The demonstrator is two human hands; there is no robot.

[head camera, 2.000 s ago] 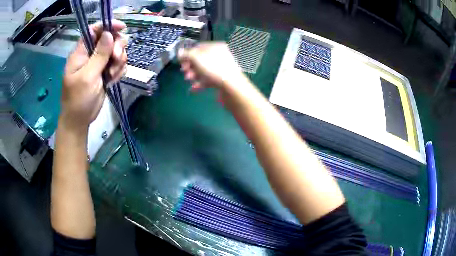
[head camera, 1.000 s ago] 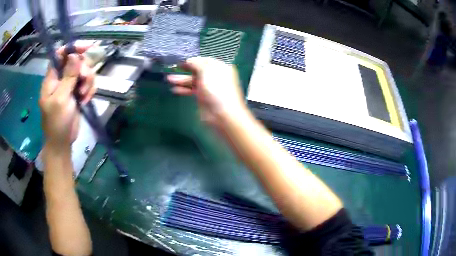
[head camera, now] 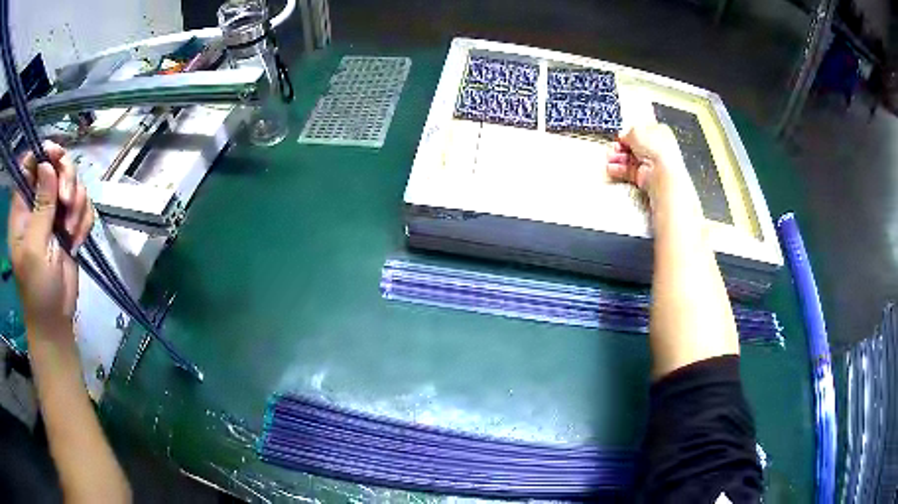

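Note:
My left hand (head camera: 51, 221) is closed around a few long thin dark component tubes (head camera: 123, 300), which slant down to the right over the bench. Two dark patterned circuit panels, the left one (head camera: 498, 91) and the right one (head camera: 583, 100), lie side by side on the white top of a thick frame stack (head camera: 532, 177). My right hand (head camera: 635, 157) is over the stack at the lower right corner of the right panel, fingers curled together. Whether the fingertips grip the panel's edge is unclear.
A pale slotted panel (head camera: 356, 101) lies at the back. A machine with metal rails (head camera: 138, 202) and a clear bottle (head camera: 258, 79) are at left. Flat bundles of purple tubes lie near the front (head camera: 433, 455) and below the stack (head camera: 512, 293). A thick blue tube (head camera: 809, 315) is at right.
My right hand has moved right from the machine, and a second dark panel now lies on the stack. My left hand still holds the tubes. The view has shifted right.

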